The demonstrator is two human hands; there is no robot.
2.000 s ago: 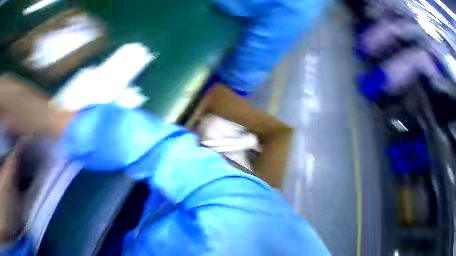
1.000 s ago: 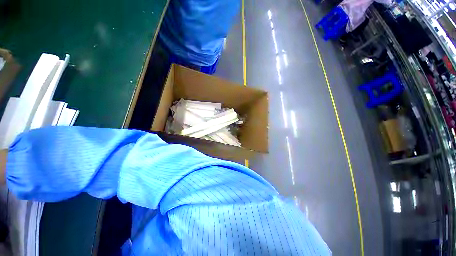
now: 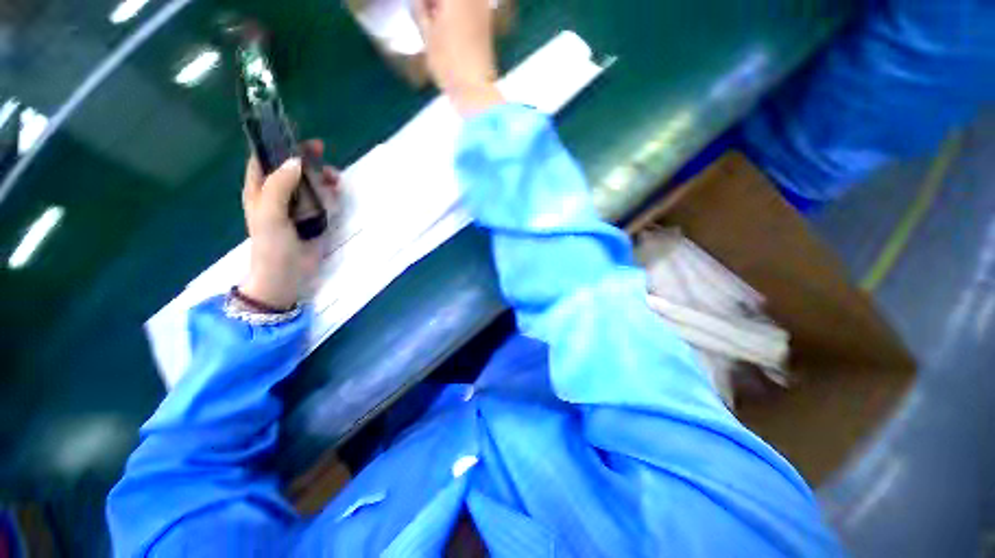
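Observation:
My left hand (image 3: 282, 218) holds a long narrow black handheld unit (image 3: 273, 125) upright above the bench, with green circuit board showing toward its far end. My right hand (image 3: 460, 49) is at the top edge, over the small parts box (image 3: 404, 33), which is partly cut off and blurred with white pieces in it. The right fingers are cut off by the frame edge, so whether they hold anything cannot be seen. Long white strips (image 3: 409, 180) lie in an overlapping stack on the green bench, under and between my forearms.
A large open carton (image 3: 840, 360) with loose whitish strips (image 3: 715, 305) stands by the bench edge at the right. A blue-sleeved person (image 3: 873, 87) is at the upper right. The dark green bench (image 3: 98, 262) shows bright reflections. Grey floor with a yellow line lies at far right.
The view has swung left, so the carton is now farther right. Both hands and the black unit have come into view. My right arm now reaches up to the small box.

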